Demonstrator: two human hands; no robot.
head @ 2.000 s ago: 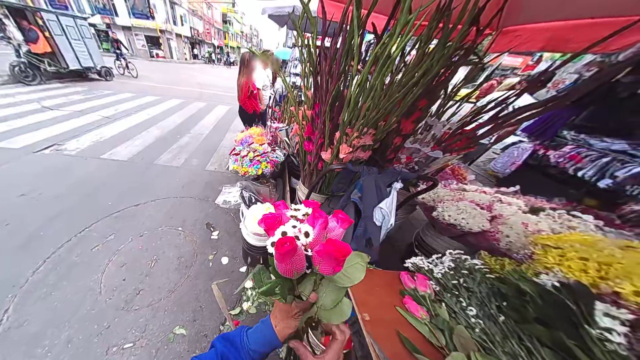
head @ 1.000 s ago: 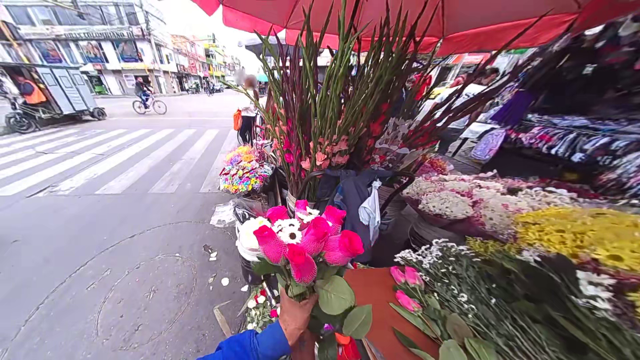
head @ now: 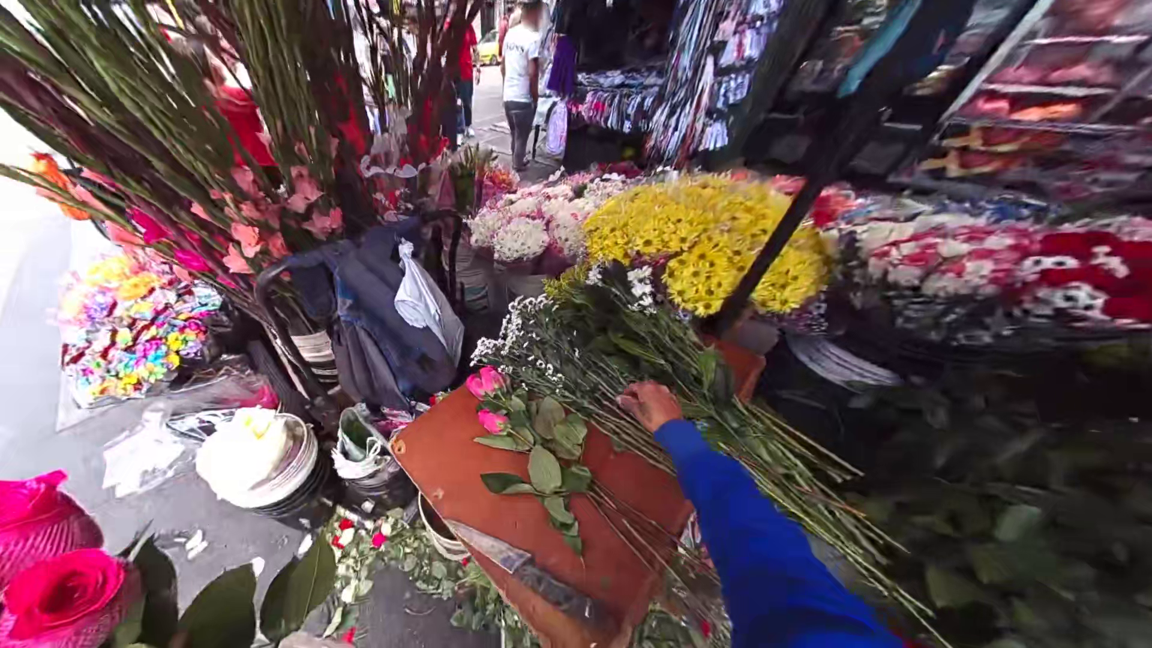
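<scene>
A bouquet of bright pink roses (head: 67,589) with large green leaves stands at the lower left, close to the camera. Only a sliver of my left hand (head: 310,641) shows at the bottom edge beside those leaves; its grip is hidden. My right hand (head: 650,405), in a blue sleeve, touches the stems of small white filler flowers (head: 531,337) with bent fingers; whether they are closed around a stem is unclear. The filler flowers lie over a reddish-brown board (head: 459,459). Pink rosebuds (head: 487,382) on leafy stems lie left of my right hand, and a knife (head: 540,576) lies near the front edge.
Yellow daisy-like flowers (head: 702,234) stand behind the board, by a dark slanted pole (head: 792,216). A dark blue bag (head: 382,315) hangs at the back left. White buckets (head: 261,459) stand on the ground at left, near fallen leaves and petals. People are in the background.
The view has swung right and down. The rose bouquet has gone from the middle to the lower left edge. My right hand now shows at the white filler flowers.
</scene>
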